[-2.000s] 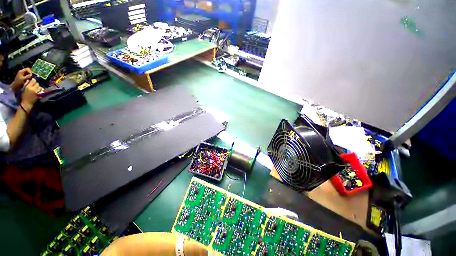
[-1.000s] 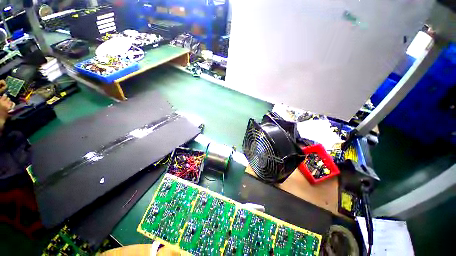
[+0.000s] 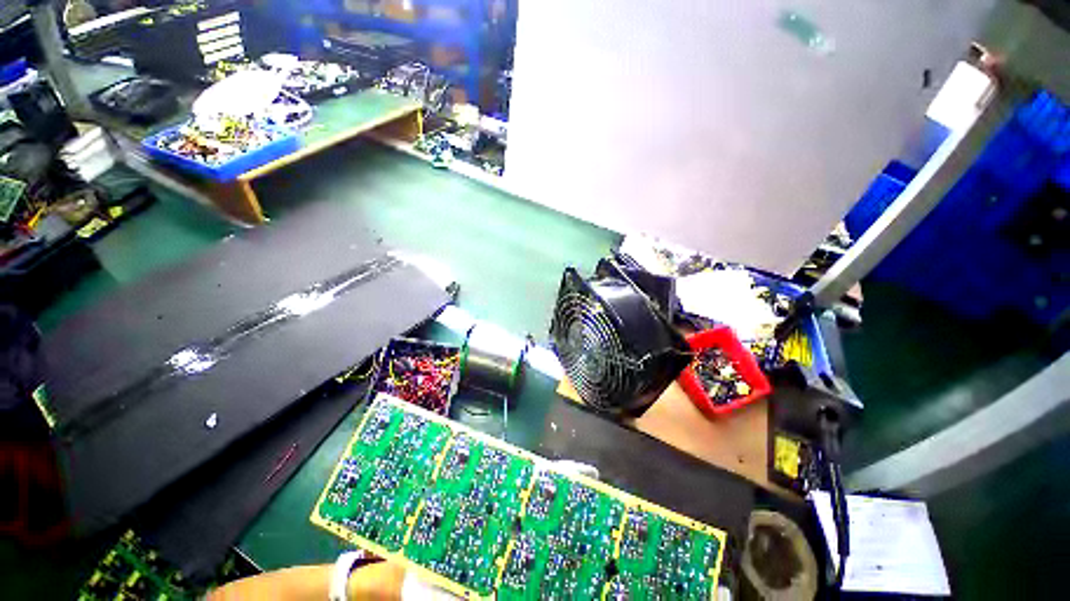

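A long green circuit board panel (image 3: 516, 505) with pale yellow edges is held tilted in front of me, its face dotted with silvery points. My left forearm comes in from the bottom edge with a white band at the wrist. My left hand (image 3: 420, 587), in a white glove, is mostly hidden under the panel and supports it. A bit of white shows at the panel's far edge; it looks like gloved fingertips. I cannot make out my right hand.
A black parts bin (image 3: 417, 376) and solder reel (image 3: 493, 358) stand behind the panel. A black fan (image 3: 604, 340) and red parts bin (image 3: 724, 371) are right of them. A black sheet (image 3: 235, 340) lies left. A tape roll (image 3: 777, 558) and paper (image 3: 886, 546) are lower right.
The view has turned right, so the bench things and panel appear further left. The worker's hands at the left have gone out of view. The panel is still held.
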